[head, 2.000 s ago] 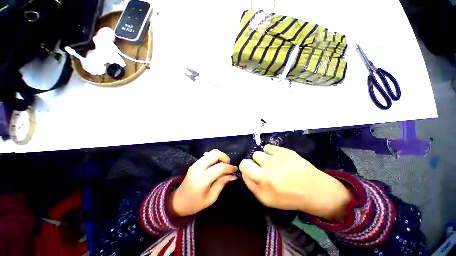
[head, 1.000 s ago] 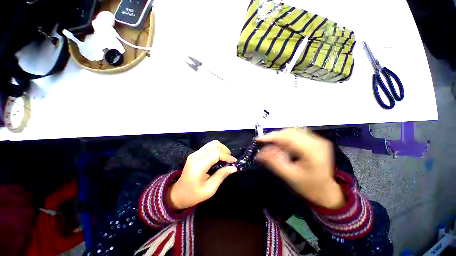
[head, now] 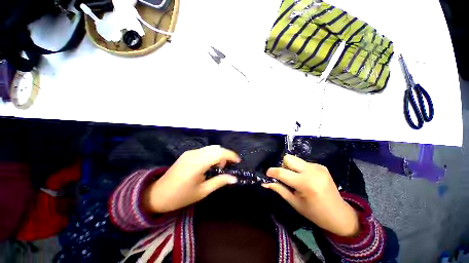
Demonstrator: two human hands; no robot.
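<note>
A black beaded trim [head: 247, 176] with white glints runs between my hands over the dark fabric on my lap. My left hand [head: 198, 177] pinches its left part between thumb and fingers. My right hand [head: 308, 190] holds its right end at the fingertips. A small clear-silver clip [head: 291, 139] stands at the table edge, just above my right hand. A thin dark line, perhaps thread, runs from near my left fingers toward the clip. No needle can be made out.
On the white table [head: 154, 92] lie small snips [head: 217, 55], a yellow-green striped bundle [head: 329, 46], black-handled scissors [head: 417, 102], a cream tape roll [head: 24, 90] and a round basket [head: 154, 43] with a white object and cable. A purple frame [head: 424, 164] is at right.
My right hand has come back down from its blurred motion to the trim. My hands are farther apart, with more trim showing between them. The view has shifted and turned slightly.
</note>
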